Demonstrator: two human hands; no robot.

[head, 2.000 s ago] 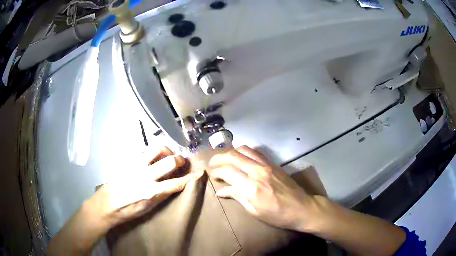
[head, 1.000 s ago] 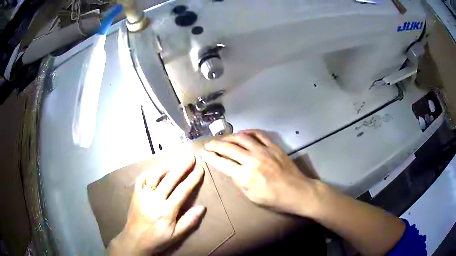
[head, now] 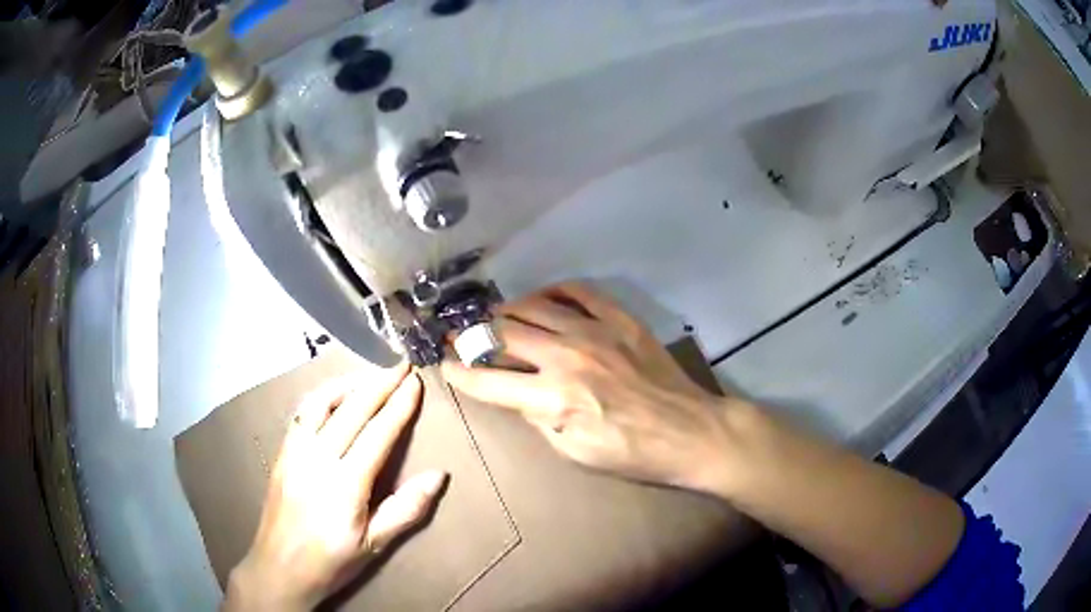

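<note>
A brown garment panel (head: 598, 526) lies flat on the white machine bed, under both hands. A patch pocket (head: 449, 514) of the same cloth shows on it, with a straight side seam line and an angled lower edge. The presser foot (head: 421, 344) is at the top of this seam line; the needle is too small to tell. My left hand (head: 347, 478) lies flat on the cloth left of the seam, fingertips near the foot. My right hand (head: 598, 389) presses on the cloth right of the seam, fingers bent beside the lower pale knob (head: 477, 344). Neither hand visibly grips the cloth.
The sewing machine's white arm (head: 622, 96) spans the top. A tension dial (head: 434, 201) sits on its head. A glowing lamp (head: 146, 287) with a blue cable hangs at left. An accessory tray (head: 1003, 273) with white oval shapes is at far right. Tied bundles lie behind the machine.
Since two seconds ago, my left hand has opened out flat from a pinching pose and the cloth's left part lies smooth. My right fingers have moved up beside the foot. The view has shifted slightly.
</note>
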